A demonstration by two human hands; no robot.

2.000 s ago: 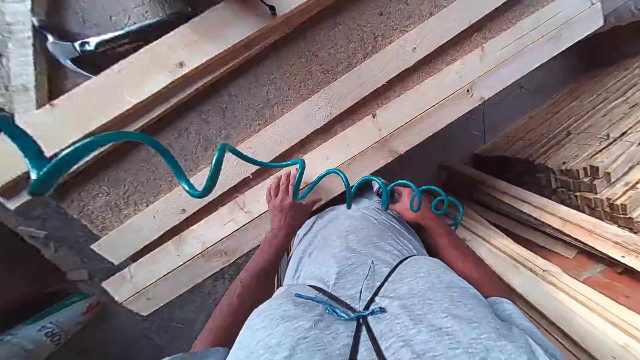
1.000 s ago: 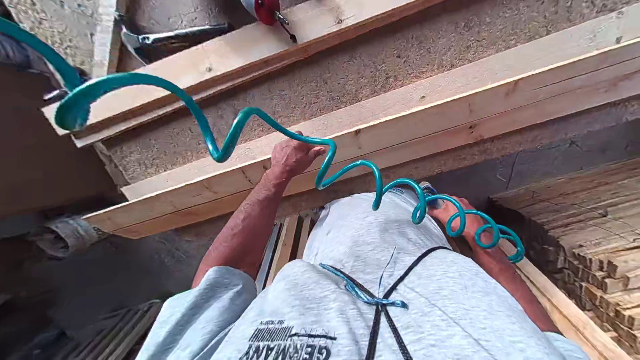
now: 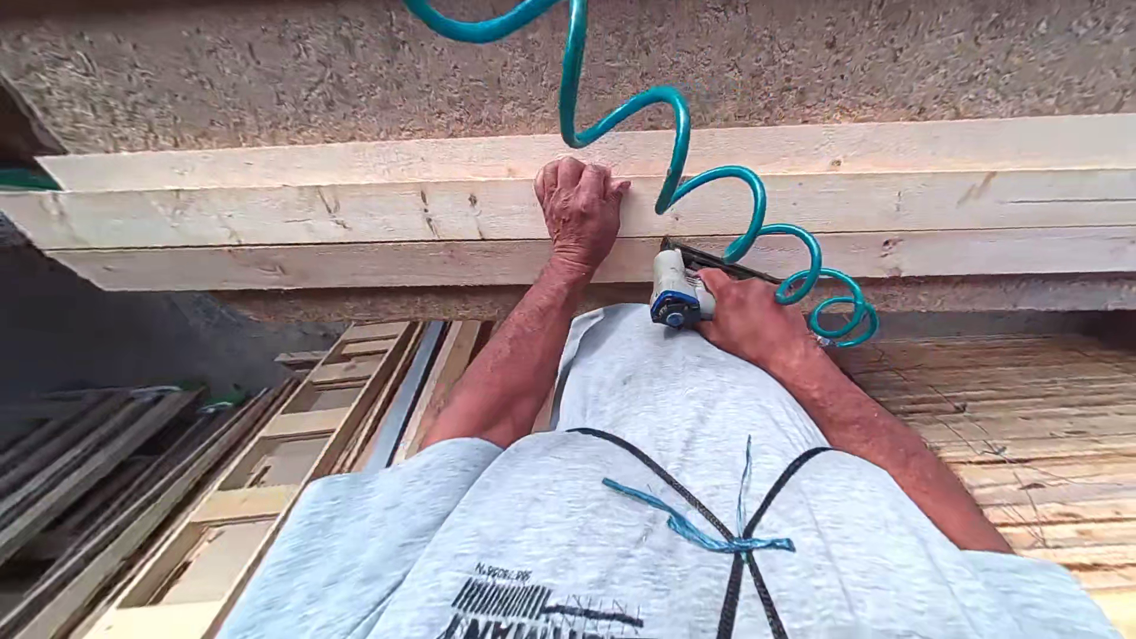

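My left hand (image 3: 581, 209) is curled over the upper edge of the middle wooden board (image 3: 355, 213), gripping it. Behind that board lies another pale board (image 3: 302, 164), and a third board face (image 3: 355, 264) shows along the near side. In my right hand (image 3: 754, 319) is a pneumatic nailer (image 3: 679, 288) with a white body and blue cap, its nose against the near board, just right of my left hand. A teal coiled air hose (image 3: 754, 191) loops above the nailer and past my right wrist.
The boards rest on a rough particle-board surface (image 3: 355, 80). Stacked wooden strips (image 3: 1003, 426) lie at the right. Wooden frames (image 3: 284, 426) and weathered boards (image 3: 80, 461) stand low at the left. Thin wire sticks out over the right stack.
The view has turned and come closer to the boards. The nailer, mostly hidden before, now shows at the near board. My left hand remains on the boards.
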